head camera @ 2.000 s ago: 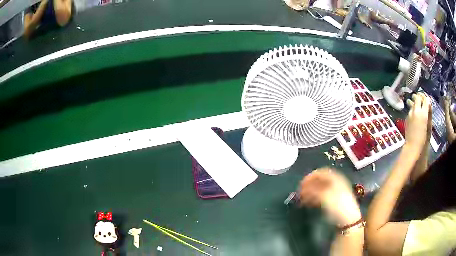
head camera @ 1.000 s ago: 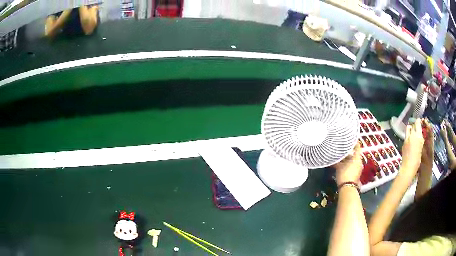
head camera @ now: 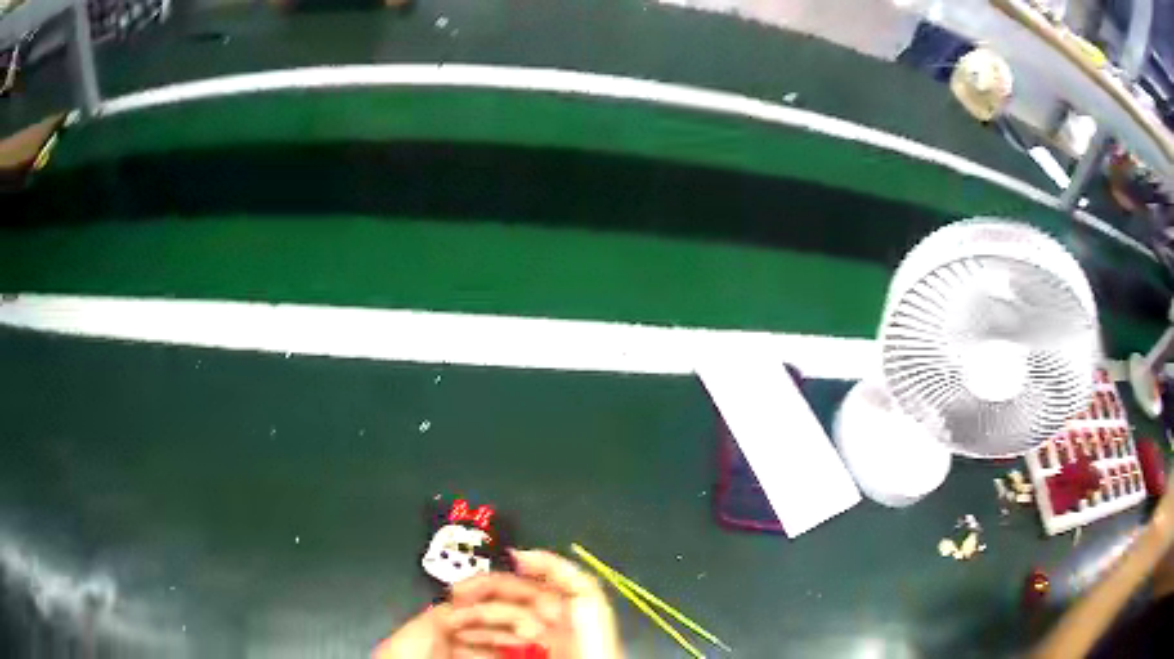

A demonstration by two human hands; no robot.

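My left hand (head camera: 431, 631) and my right hand (head camera: 582, 613) meet at the bottom edge, fingers curled together and partly cut off. A small red part (head camera: 523, 651) shows low among the fingers, in my right hand; whether my left fingers grip it is hidden. The mouse-head piece (head camera: 456, 554), with a red dotted bow, lies just behind my hands, its lower part covered. Yellow-green tweezers (head camera: 637, 595) lie slightly spread to the right of my right hand. The white parts tray (head camera: 1094, 518) with red pieces stands at the far right, partly behind the fan.
A white desk fan (head camera: 991, 354) stands at the right. Left of its base, a white strip (head camera: 782, 451) lies over a dark phone (head camera: 742, 496). Tape scraps (head camera: 962, 539) lie before the fan. Another person's forearm (head camera: 1107, 605) enters at the lower right. A white rail (head camera: 451, 337) edges the green belt.
The view has swung left, so bench things appear farther right. My right hand has left the tray and come beside my left hand, now visible near the mouse-head piece.
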